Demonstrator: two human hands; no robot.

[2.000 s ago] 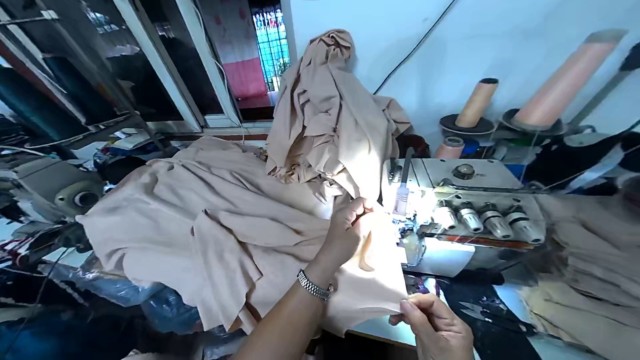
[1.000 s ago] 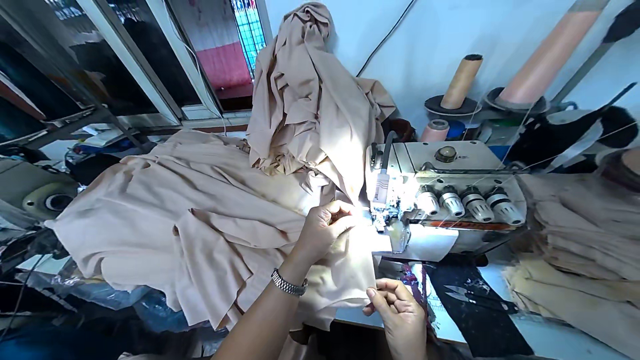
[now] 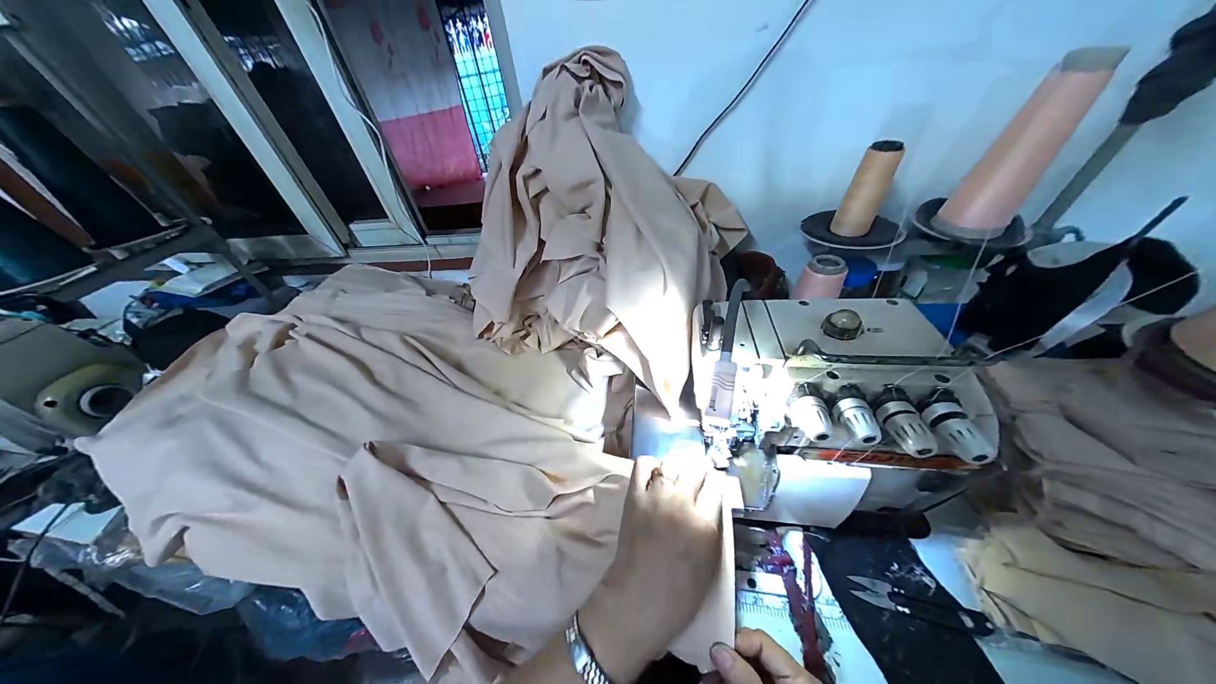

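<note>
My left hand (image 3: 670, 532), with a metal-band watch at its wrist, lies on the edge of a beige fabric piece (image 3: 708, 617), close to the lit needle area of an overlock sewing machine (image 3: 855, 380). Its fingertips are washed out by the lamp, so whether they pinch the cloth is unclear. At the bottom edge, my right hand (image 3: 760, 660) pinches the lower corner of that piece between thumb and fingers; part of this hand is out of view. A large beige fabric heap (image 3: 380, 427) spreads to the left, and more beige fabric (image 3: 598, 209) hangs behind the machine.
Thread cones (image 3: 1031, 142) stand behind the machine. Thread snips (image 3: 912, 603) lie on black cloth (image 3: 893, 627) at the lower right. Stacked beige fabric (image 3: 1121, 475) is at the right. Another machine (image 3: 76, 389) stands at the far left.
The cloth edge now lies straight along the front of the needle area, with my left hand flat over it, where before its fingers were pinched and raised. My right hand is lower in view.
</note>
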